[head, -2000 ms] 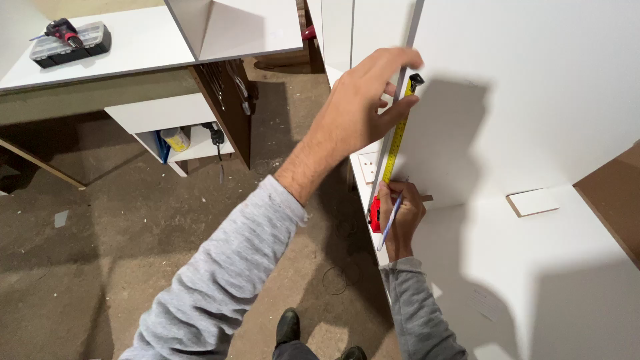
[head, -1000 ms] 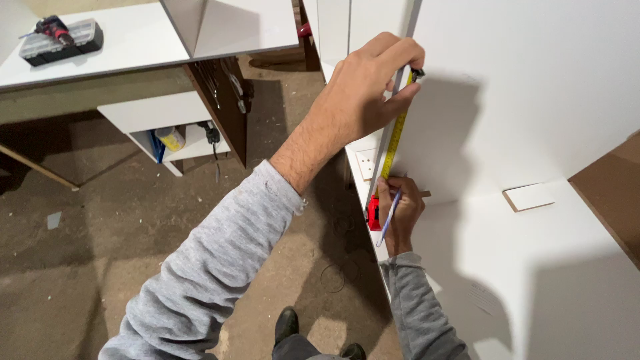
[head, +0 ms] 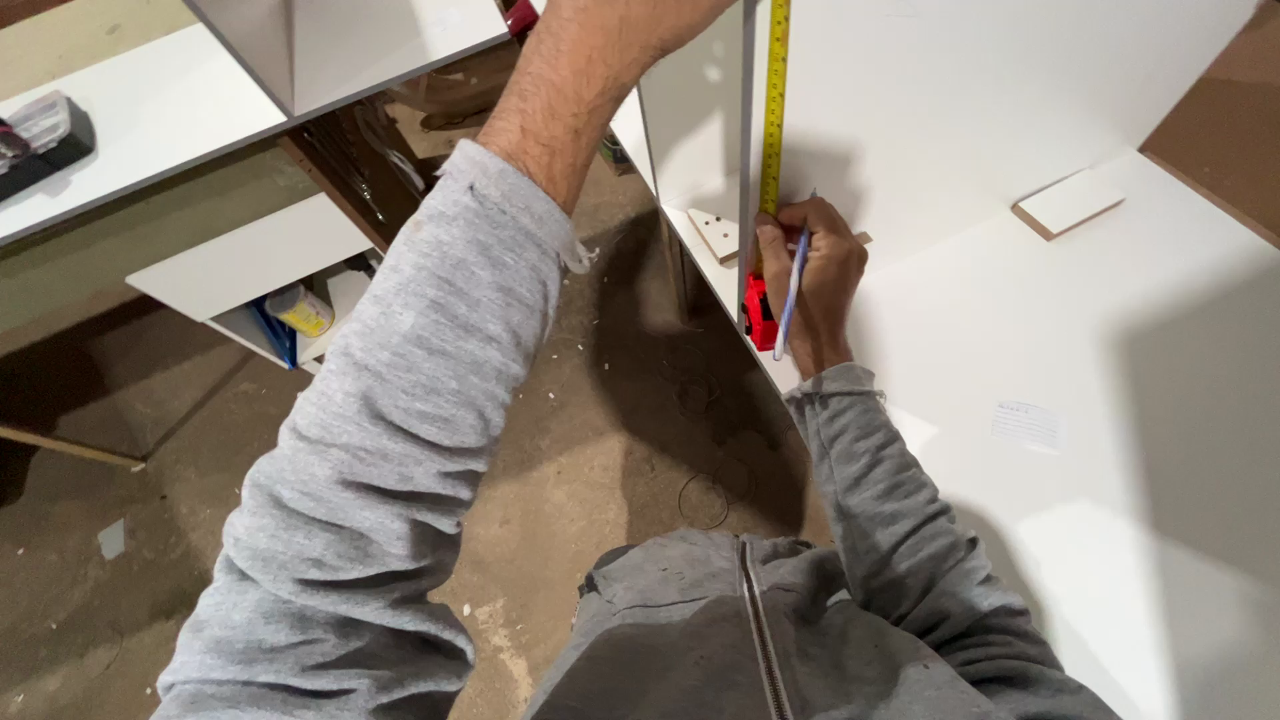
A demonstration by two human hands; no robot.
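A yellow tape measure blade (head: 773, 110) runs along the edge of an upright white panel (head: 747, 120), out of its red case (head: 760, 312) at the lower end. My right hand (head: 822, 250) pinches the blade just above the case and also holds a pencil or pen (head: 792, 292) between its fingers. My left hand (head: 640, 25) reaches to the top edge of the view near the panel; its fingers and the blade's far end are cut off, so its grip is hidden.
A small white board piece (head: 1070, 203) and a paper with writing (head: 1027, 426) lie on the white board at right. A drilled white piece (head: 714, 234) is beside the panel. Left stand a white worktop (head: 150, 100) with an organizer case (head: 50, 140) and a shelf holding a yellow-labelled container (head: 300, 311).
The view has tilted down, so my left fingers and the tape's far end have left the frame. My right hand remains at the red case with the pencil or pen.
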